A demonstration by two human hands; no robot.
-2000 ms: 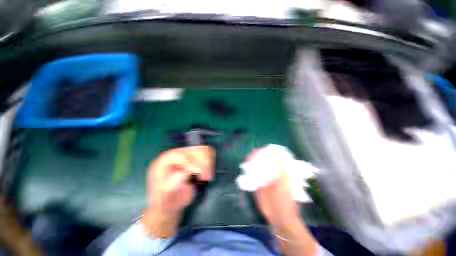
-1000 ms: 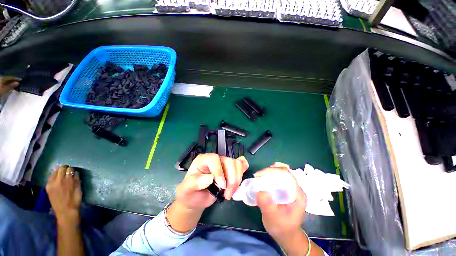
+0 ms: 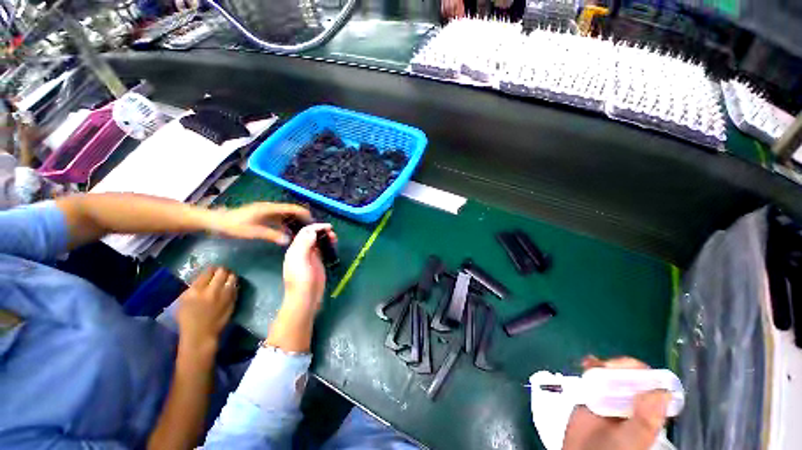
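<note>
My left hand [image 3: 303, 272] is at the left of the bench, its fingers around a small black part [image 3: 327, 246]. A co-worker's hand [image 3: 255, 221] meets it there, and which fingers bear the part is partly hidden. My right hand [image 3: 616, 426], cut off by the bottom edge, grips a translucent white bottle [image 3: 626, 391] with its thin tip pointing left. A white cloth [image 3: 550, 422] hangs beneath the bottle. Several black bars [image 3: 457, 299] lie in a loose pile at bench centre; others [image 3: 523, 252] lie behind and to the right.
A blue basket [image 3: 409, 145] of small black pieces stands at the back. A co-worker sits at left, beside white sheets [image 3: 163, 167] with black parts. White spiky trays [image 3: 572, 75] line the ledge. A plastic-wrapped stack [image 3: 725, 325] stands at right. A white strip [image 3: 435, 198] lies beside the basket.
The view has turned left. My left hand has moved from the bottle tip to the co-worker's hand, which has reached in. My right hand and bottle are now apart from it at lower right.
</note>
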